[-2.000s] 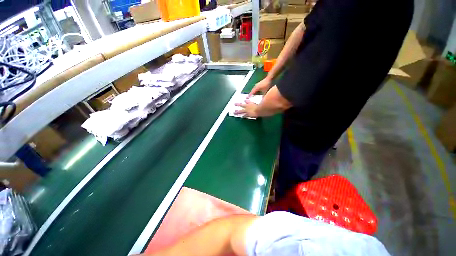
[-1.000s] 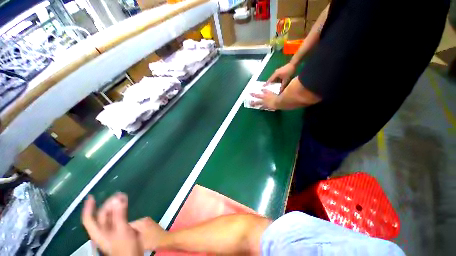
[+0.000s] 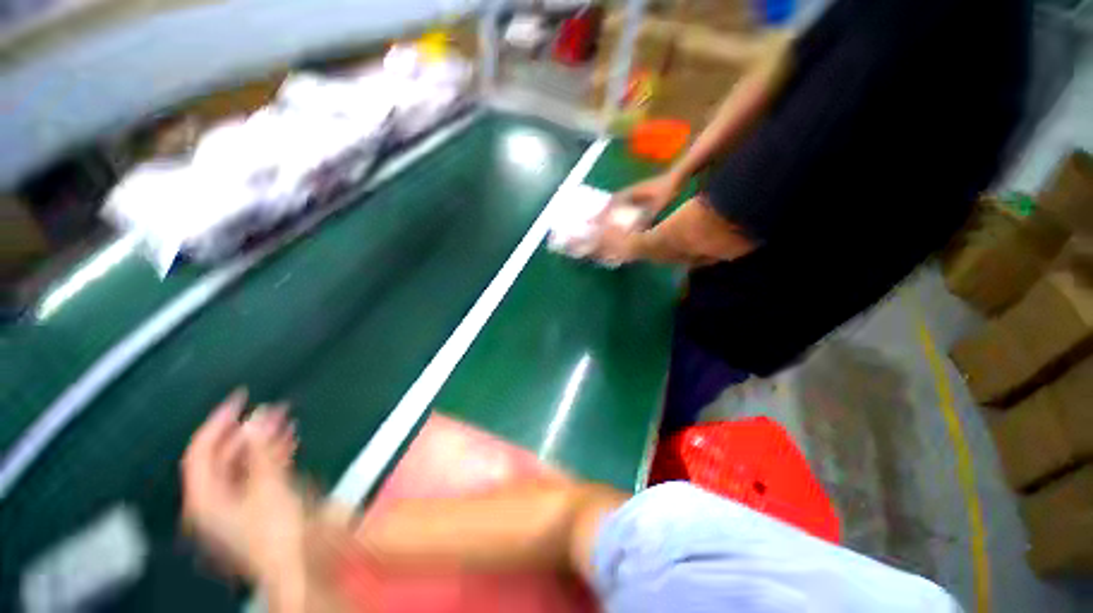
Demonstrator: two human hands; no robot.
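Observation:
A small white box (image 3: 84,563), blurred, lies on the green belt at the lower left. A raised hand, which looks like my left hand (image 3: 240,479), is above the belt to the right of the box, fingers apart, with nothing seen in it. My right arm, in a light blue sleeve, reaches left across the pink-red mat (image 3: 462,461). My right hand (image 3: 318,539) is blurred at the end of that forearm and overlaps the other hand, so its fingers cannot be made out.
A white rail (image 3: 456,347) divides the belt from the green worktop (image 3: 599,341). A person in black handles white pieces (image 3: 581,222) at the worktop's far end. White bundles (image 3: 276,150) line the far rail. A red stool (image 3: 755,473) and brown cartons (image 3: 1031,347) stand right.
The view has shifted and blurred. The raised hand came into view and remains raised. The white box now shows at the lower left. The other person's hands have moved slightly on the white pieces.

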